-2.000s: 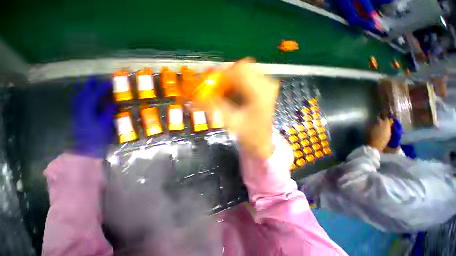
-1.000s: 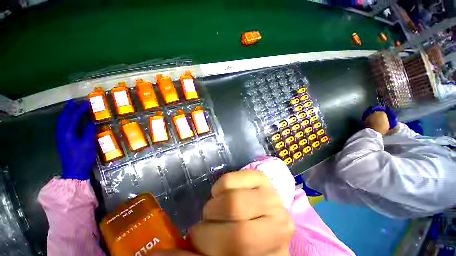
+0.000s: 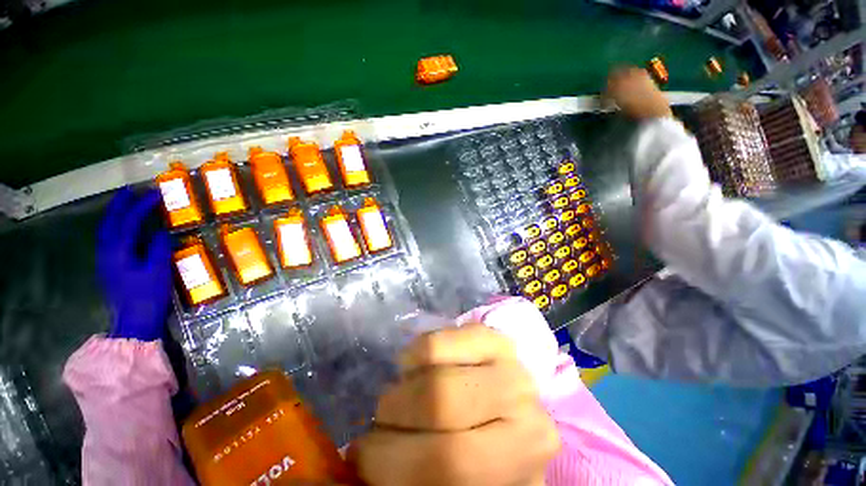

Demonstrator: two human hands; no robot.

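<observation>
My right hand (image 3: 461,408), bare and close to the camera, is closed around the edge of an orange device (image 3: 256,432), its printed face towards me, cut off by the bottom edge. A clear tray (image 3: 275,318) lies beneath, with two rows of orange devices lying flat in its far pockets; several show white labels. The near row of pockets that shows holds no devices; part of it is hidden by my right hand and the held device. My left hand (image 3: 138,261), in a blue-purple glove, rests at the tray's left edge with fingers slightly apart, holding nothing visible.
A small-pocket tray (image 3: 508,180) with many yellow-orange pieces lies to the right. A neighbour's arm (image 3: 712,218) in a white sleeve reaches towards the pale rail (image 3: 427,123). Loose orange devices (image 3: 437,69) lie on the green conveyor (image 3: 237,66). Brown gridded cartons (image 3: 736,142) stand far right.
Compared with one second ago, the neighbour's hand has moved up to the rail. The near loose device appears further left. My right hand still holds the device; two seconds ago it was over the tray's far rows.
</observation>
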